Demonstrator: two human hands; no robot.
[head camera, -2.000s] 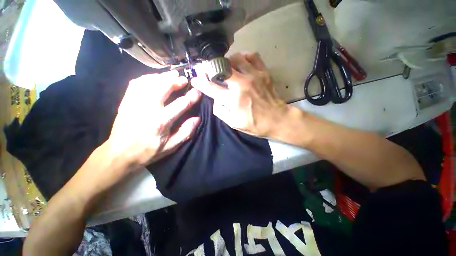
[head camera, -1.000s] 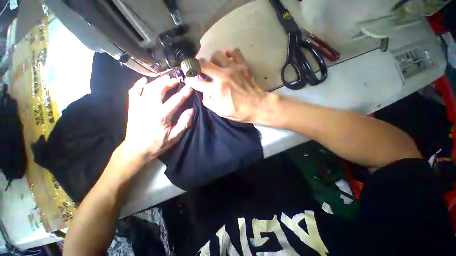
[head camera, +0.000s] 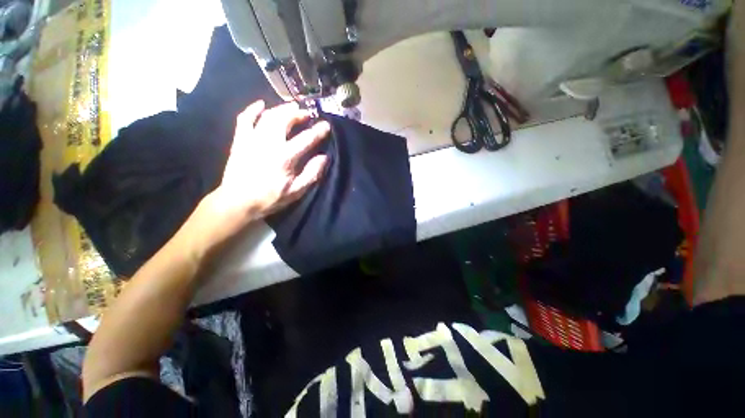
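A black garment piece (head camera: 368, 188) lies on the white bed of the sewing machine (head camera: 425, 41). Its upper edge reaches the presser foot and needle area (head camera: 317, 104), beside a ridged round knob (head camera: 348, 95). More of the dark cloth spreads out to the left. My left hand (head camera: 274, 159) lies on the cloth just left of and below the needle, with folds of cloth between its thumb and fingers. The needle tip is too small to make out. My right hand is out of the picture; only its forearm shows at the right edge.
Black-handled shears (head camera: 480, 110) lie right of the needle, with a slim red-handled tool (head camera: 510, 102) beside them. Cardboard with yellow tape (head camera: 82, 122) edges the table at left, with a dark cloth bundle (head camera: 18, 155) beyond. A red crate (head camera: 564, 322) stands below.
My right hand has left the cloth and gone out of view at the right. My left hand stays on the cloth. The view has shifted, and the cloth's right part lies uncovered.
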